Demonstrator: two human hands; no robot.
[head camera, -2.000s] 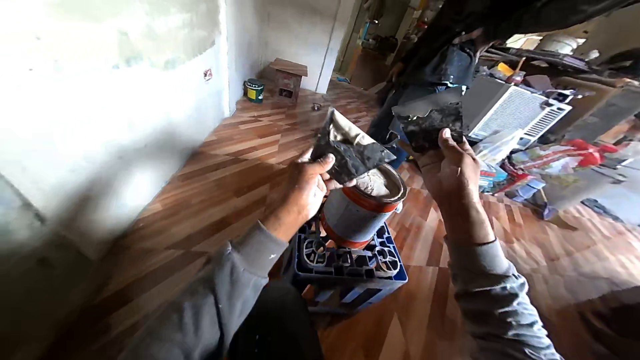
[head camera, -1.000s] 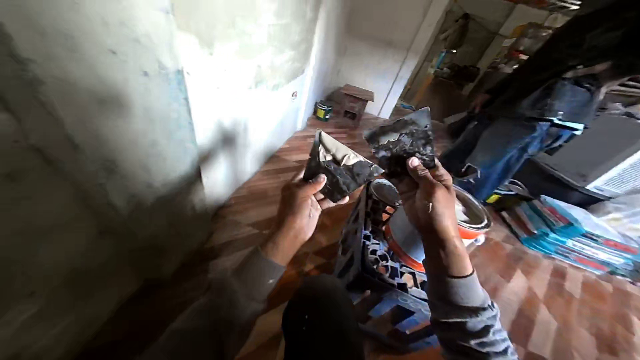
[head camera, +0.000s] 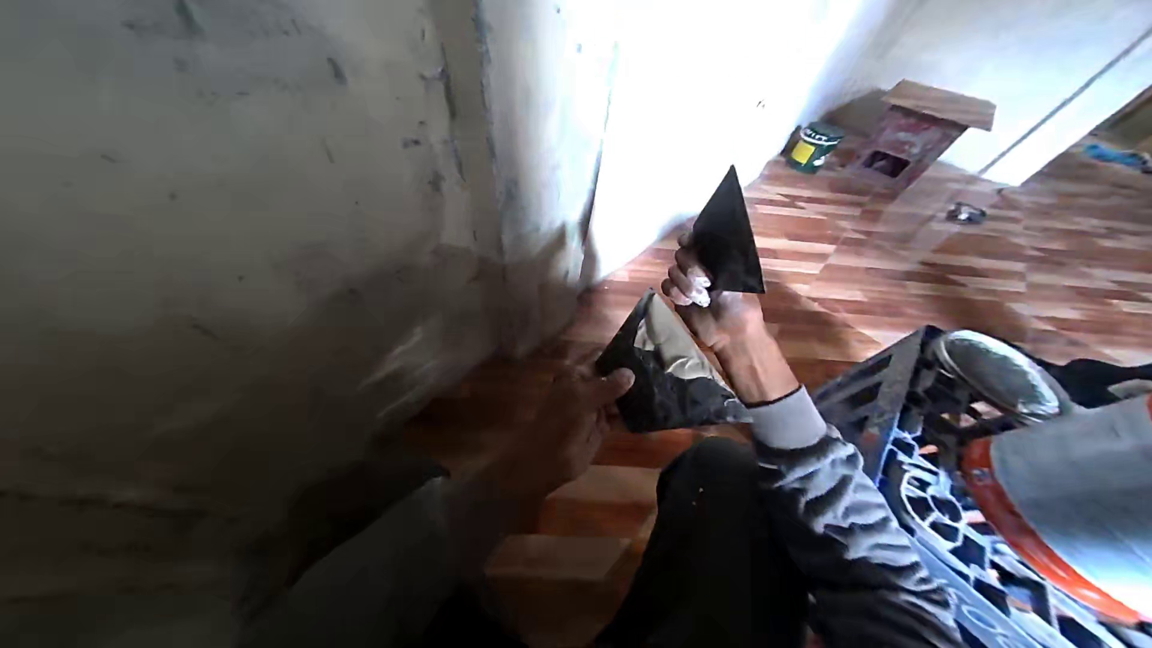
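Observation:
My left hand (head camera: 589, 414) grips a dark triangular putty spreader (head camera: 661, 396) by its corner, thumb on top. A ridge of pale putty (head camera: 670, 337) lies across that spreader's face. Just above and to the right, my right hand (head camera: 711, 297) is closed on a second dark spreader (head camera: 729, 238), its pointed corner upward. White putty is smeared on the fingers of this hand. From this angle the second spreader's face looks dark, and its far side is hidden. The two tools are near each other, the left one lower.
A plastered wall (head camera: 360, 180) rises close on the left. At right, an orange-rimmed bucket (head camera: 1071, 504) and a metal can (head camera: 999, 373) stand on a blue plastic crate (head camera: 945, 576). Farther off are a green paint can (head camera: 814, 147) and a small wooden stool (head camera: 918, 130) on the patterned floor.
The view has swung left toward the wall. My right hand has turned over, so its spreader now points up with another face showing. The other person is out of view.

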